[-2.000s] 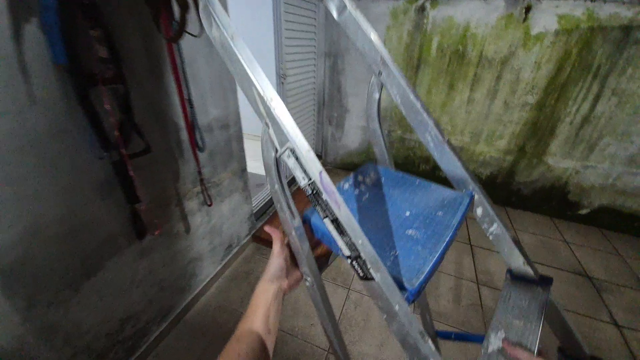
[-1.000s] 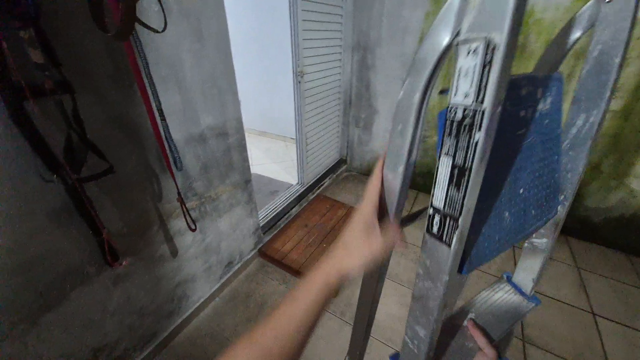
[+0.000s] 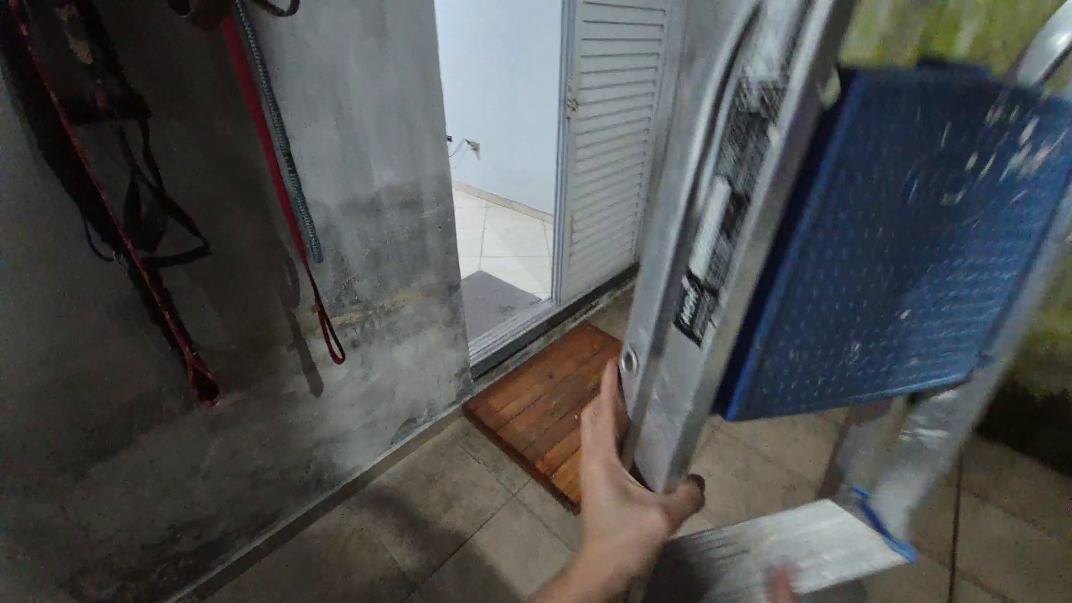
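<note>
An aluminium stepladder (image 3: 703, 394) fills the right half of the view, its rails close together and tilted. My left hand (image 3: 632, 494) grips the near side rail low down, the thumb round its front and the fingers behind. The ladder's blue plastic platform (image 3: 904, 243) stands nearly upright between the rails, spotted with paint. Below it is a flat metal step (image 3: 787, 548) with a blue end piece. Of my right hand (image 3: 783, 584), only a blurred fingertip shows at the step, by the bottom edge; its grip is hidden.
An open doorway with a louvered door (image 3: 615, 142) stands ahead, a wooden slatted mat (image 3: 540, 410) before its sill. Red and dark straps (image 3: 276, 159) hang on the grey wall (image 3: 377, 251) at left. A mossy wall (image 3: 904, 29) is behind the ladder, on a tiled floor (image 3: 435, 519).
The ladder's frame has closed up, and its blue platform has swung from roughly flat to nearly upright. My left hand now grips the rail lower down. The view has turned toward the doorway.
</note>
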